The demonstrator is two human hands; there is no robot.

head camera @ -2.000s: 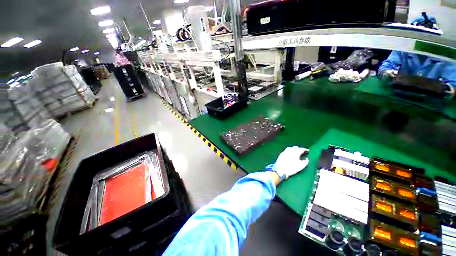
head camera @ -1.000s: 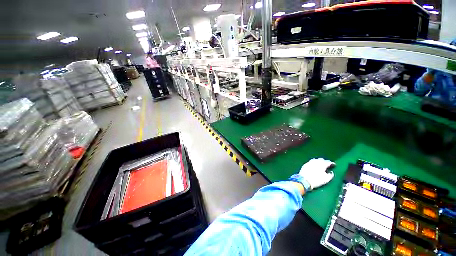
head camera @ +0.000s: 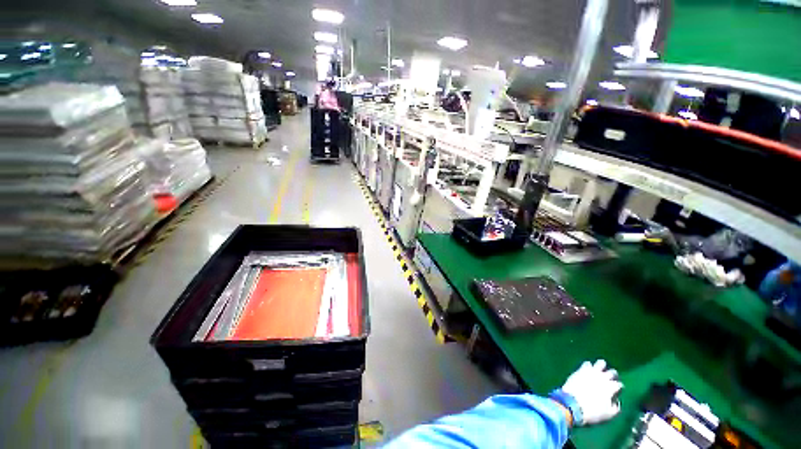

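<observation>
My left hand (head camera: 593, 393), in a white glove with a blue sleeve, rests on the green mat with its fingers slightly apart and holds nothing. Just right of it, the power board assembly (head camera: 676, 423) is cut off by the bottom edge; white blocks and a bit of amber show. The dark foam block (head camera: 530, 302) with white specks lies on the bench beyond my hand. A stack of black totes (head camera: 263, 355) stands on the floor at left; the top one holds silver frames (head camera: 230, 302) and a red-orange sheet (head camera: 283, 302). My right hand is out of view.
A small black parts box (head camera: 488, 235) sits at the bench's far left corner. A crumpled white heap (head camera: 708, 269) and part of a person in blue (head camera: 782, 288) are at right. A metal post (head camera: 569, 96) and shelf stand over the bench. Wrapped stacks (head camera: 66, 175) line the aisle.
The view has turned left, so the bench, board and my left hand sit lower and further right. The tote stack shows more fully. My left hand stays beside the board.
</observation>
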